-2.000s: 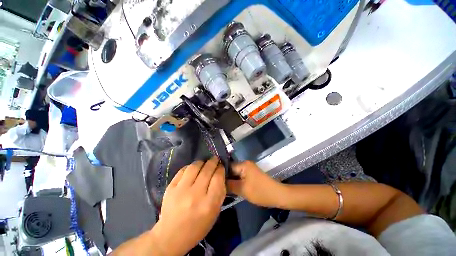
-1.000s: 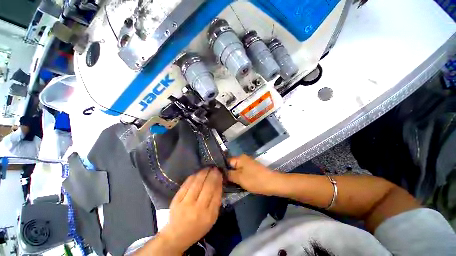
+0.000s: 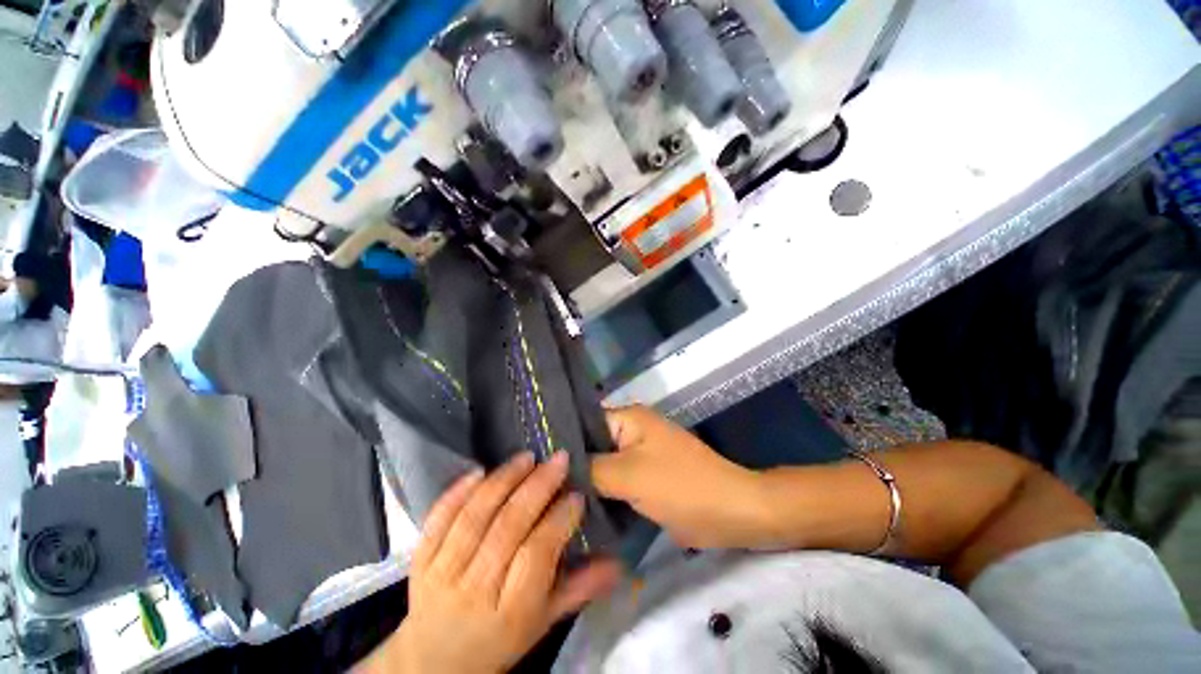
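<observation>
The joined workpiece [image 3: 454, 342], dark grey cloth with yellowish stitch lines, runs from the presser foot area [image 3: 507, 231] of the white overlock machine [image 3: 316, 99] down to my hands. My left hand [image 3: 494, 560] lies on the cloth, fingers spread, thumb to the right; whether it pinches the cloth is unclear. My right hand [image 3: 659, 474] holds the cloth's right edge, its fingertips partly hidden by the cloth. Cloth at the needle is partly hidden by machine parts.
Plain cut panels [image 3: 296, 448] and a small cut piece [image 3: 198, 421] lie left of the machine. Grey tension knobs [image 3: 507, 99] stand above the foot. The table edge [image 3: 909, 270] curves to the right. Dark stitched cloth [image 3: 1054, 329] hangs at right. A person's sleeve [image 3: 119, 323] shows far left.
The view has shifted, so the machine sits higher in the picture. The workpiece is spread longer below the foot, showing more stitching. My left hand's fingers and thumb have spread.
</observation>
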